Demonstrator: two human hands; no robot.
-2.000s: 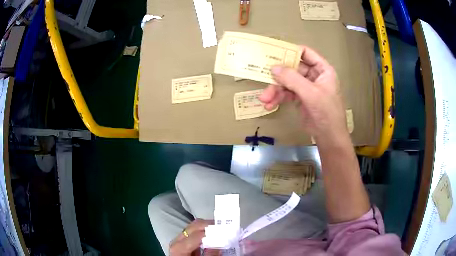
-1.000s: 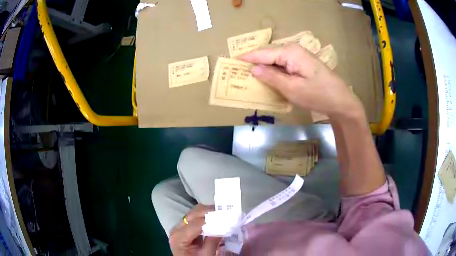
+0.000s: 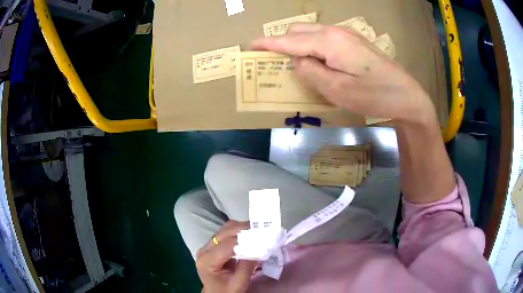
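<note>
My right hand point(image 3: 355, 74) holds a buff bundle ticket point(image 3: 266, 83) by its upper right part, above the near part of the cardboard sheet point(image 3: 189, 109). My left hand point(image 3: 226, 257) is over my lap and holds a bunch of white labels point(image 3: 264, 229). A long printed label strip point(image 3: 321, 217) sticks out of the bunch to the right. Another ticket point(image 3: 215, 64) lies to the left of the held one. A further ticket point(image 3: 289, 26) lies behind my right fingers, partly hidden. More tickets point(image 3: 383, 46) lie beyond my right hand.
A ticket pile point(image 3: 338, 166) lies on the pale surface at my knees. A dark purple scrap point(image 3: 303, 121) is at the cardboard's near edge. A white label point(image 3: 234, 6) lies far back. Yellow frame tubes point(image 3: 69, 74) flank the cardboard. A white table point(image 3: 510, 143) stands at right.
My right hand has brought the ticket down and nearer, and the ticket's other way round now faces up. The cardboard has shifted up in the picture. My left hand still holds the labels.
</note>
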